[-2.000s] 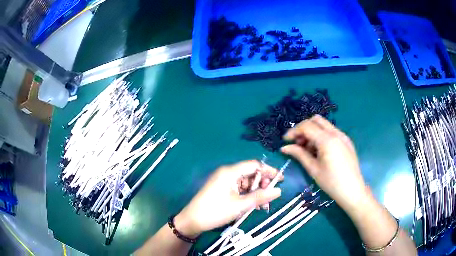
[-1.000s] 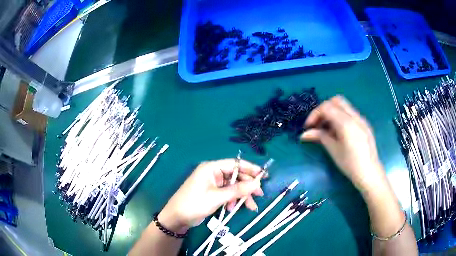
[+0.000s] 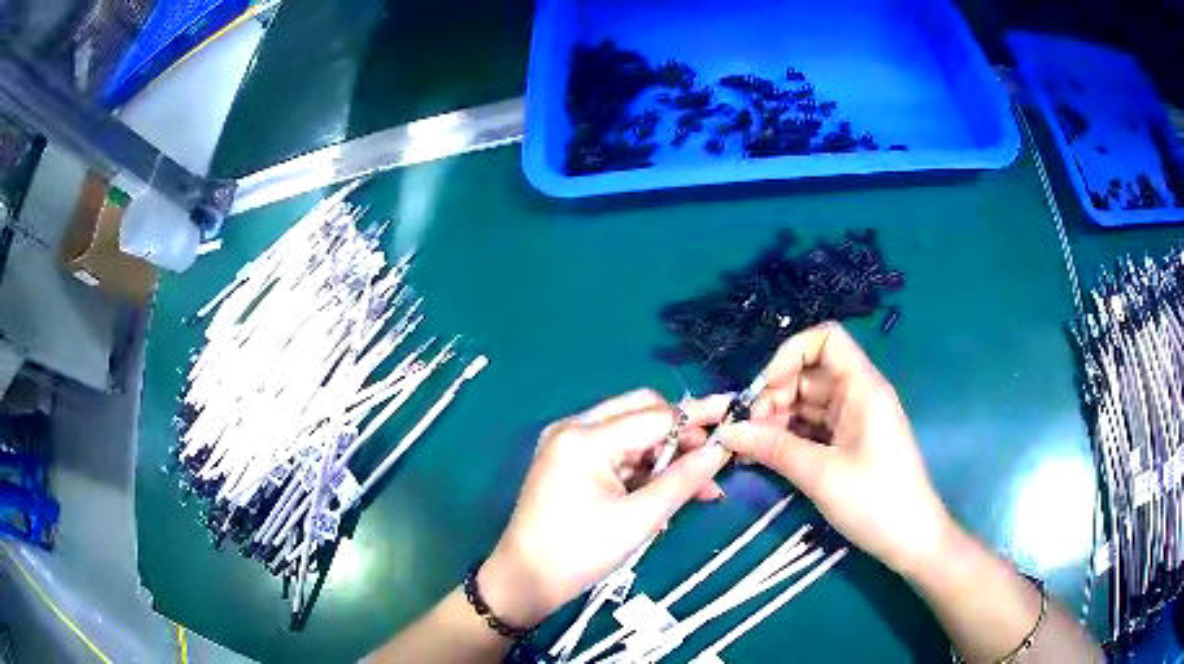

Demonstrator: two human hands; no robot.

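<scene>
My left hand (image 3: 610,480) holds pale cable leads, their light tips sticking up between thumb and fingers. My right hand (image 3: 838,448) pinches a small black piece (image 3: 739,409) at the end of one lead, its fingertips touching those of my left hand. How far the piece sits on the tip cannot be told. Below the hands lies a small working group of leads (image 3: 747,584), with white labels and some dark ends. The loose heap of black pieces (image 3: 779,298) lies just beyond my right hand.
A large blue tray (image 3: 779,171) with black pieces stands at the top centre; a smaller blue tray (image 3: 1088,130) is at its right. A left pile of leads (image 3: 299,376) fans out on the green bench (image 3: 545,272). A right pile of leads (image 3: 1143,402) lies at the right edge.
My right hand has moved from the heap to the lead tip at my left hand, now with a black piece. The view has shifted slightly, moving the bench contents right in the picture.
</scene>
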